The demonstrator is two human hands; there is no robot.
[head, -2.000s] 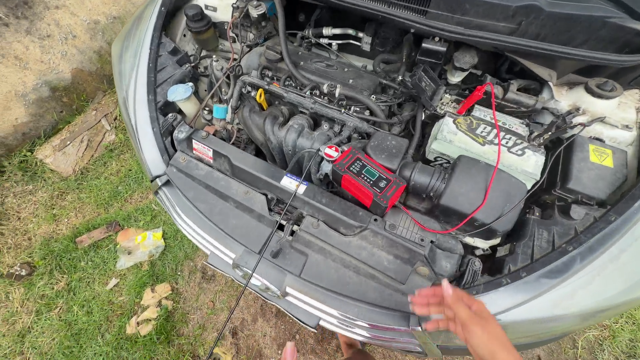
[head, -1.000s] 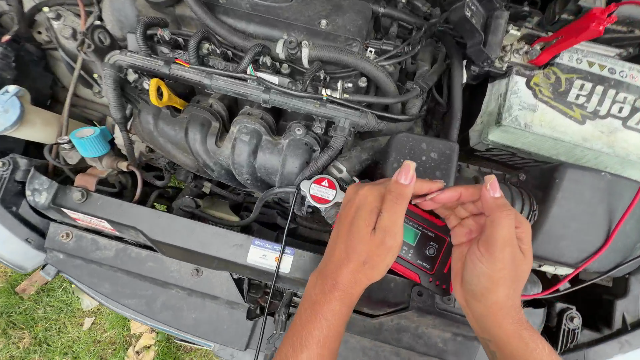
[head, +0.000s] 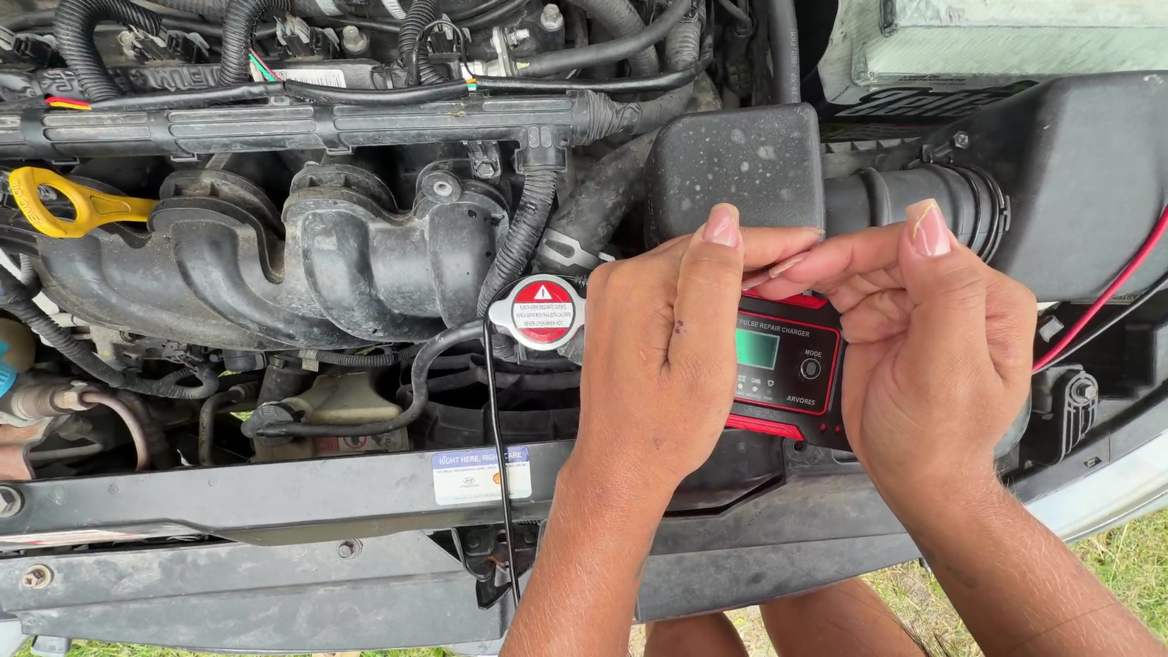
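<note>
Both hands are raised over a red and black battery charger (head: 789,365) with a lit green display, which lies beside the air intake. My left hand (head: 662,356) and my right hand (head: 931,356) meet at the fingertips above its upper edge, thumbs pointing up. No object shows between the fingers, though the curled fingers hide part of the space. Left of my left hand is the radiator cap (head: 543,313) with a red warning label. A black cable (head: 497,438) runs down past the cap over the front panel. At the right, a red wire (head: 1109,292) curves beside the intake.
The ribbed intake manifold (head: 356,255) and a yellow dipstick handle (head: 78,203) lie at the left. A battery (head: 995,41) stands at the top right, above the black air box (head: 1077,182). The front crossmember (head: 274,493) spans the near side. Bare legs and grass show below.
The view has moved in much closer. Two seconds ago one hand was spread near the front edge; both hands are now together over the charger, as they were one second ago.
</note>
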